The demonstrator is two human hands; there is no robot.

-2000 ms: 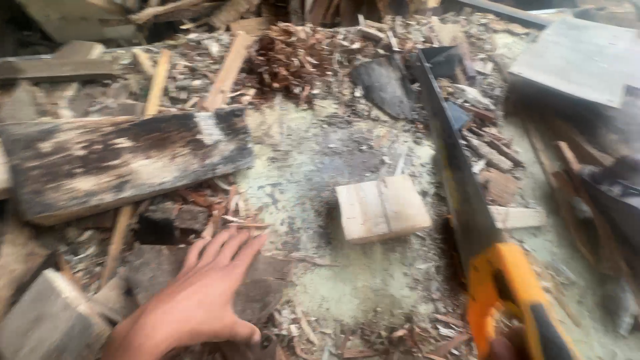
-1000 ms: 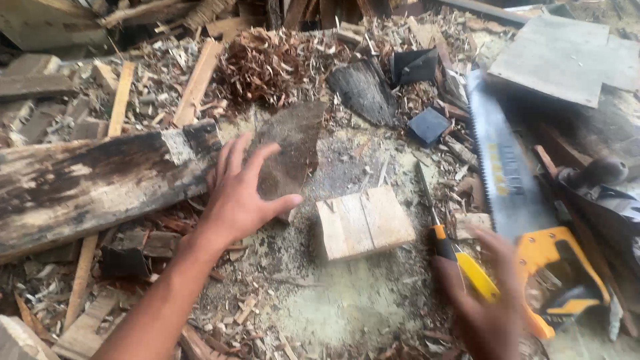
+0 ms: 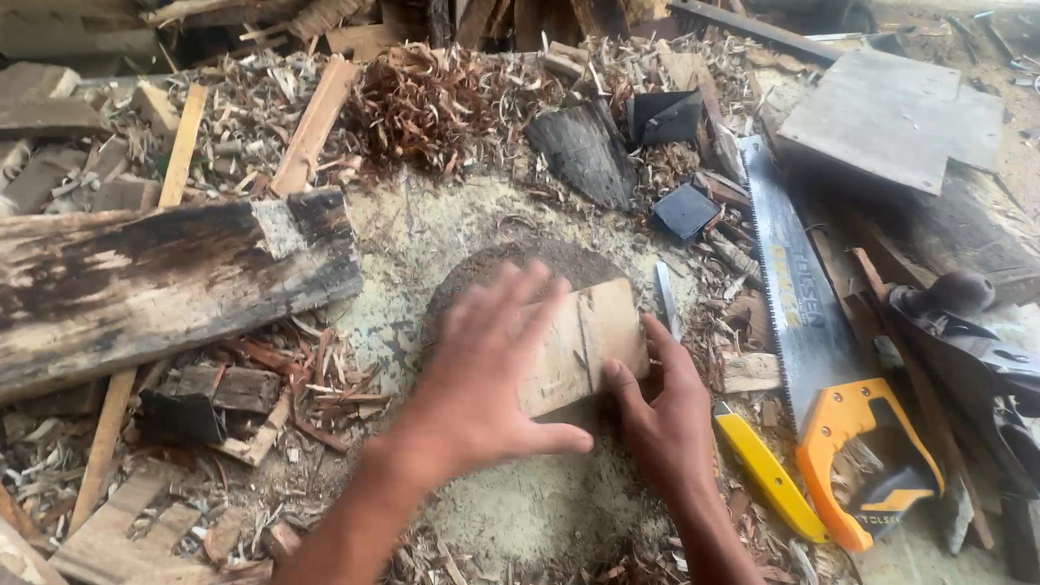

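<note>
A light rectangular wood block [image 3: 605, 325] with a dark line across its top lies at the middle, over a dark round-edged piece [image 3: 528, 252]. My right hand [image 3: 662, 406] grips the block's right end between thumb and fingers. My left hand [image 3: 487, 374], blurred, is spread with its fingers apart over the block's left part, which it hides; whether it touches the wood I cannot tell. Right of my right hand lie a yellow utility knife [image 3: 772, 475] and a Tolsen hand saw [image 3: 800, 284] with an orange and black handle. A narrow metal blade [image 3: 668, 296] shows just beyond the block.
A charred, weathered board [image 3: 162, 284] lies at the left. Wood shavings [image 3: 431, 114] and offcuts surround the work area. A hand plane [image 3: 967, 325] rests at the far right, below a grey flat sheet [image 3: 886, 114]. A small dark square block [image 3: 685, 213] sits behind the narrow blade.
The saw was in my right hand two seconds ago and lay at the right one second ago. My right hand has moved left onto the block. The dark round-edged piece is now beneath the block.
</note>
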